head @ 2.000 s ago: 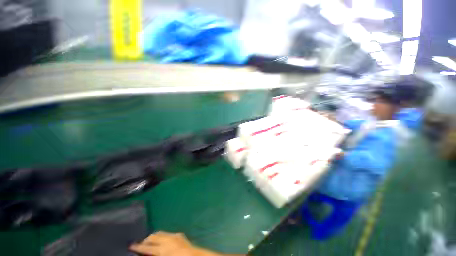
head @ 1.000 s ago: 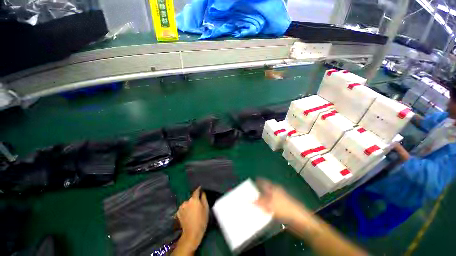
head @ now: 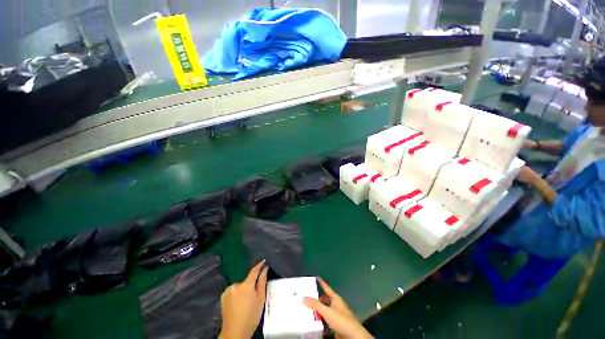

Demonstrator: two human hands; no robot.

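Observation:
A white product box point(head: 289, 306) with a red mark lies at the bottom centre, between my hands. My right hand point(head: 335, 314) holds it from the right, with fingers on its top and side. My left hand point(head: 244, 301) is at the box's left, fingertips pinching the edge of a black poly mailer point(head: 274, 242) that lies flat just beyond the box. Whether the box is partly inside the bag cannot be told. More flat black mailers point(head: 184, 299) lie to the left.
Filled black parcels point(head: 167, 237) line the green bench point(head: 332, 245). Stacked white boxes point(head: 434, 173) with red bands stand at the right. A person in blue point(head: 577, 198) is beyond them. Above is a shelf point(head: 199, 112) with a blue cloth point(head: 275, 41) and yellow sign point(head: 180, 51).
The view has sharpened and shifted. My right hand brought the white box in from the right, and it now sits nearer me, between both hands. Earlier, my hand was over a flat black mailer.

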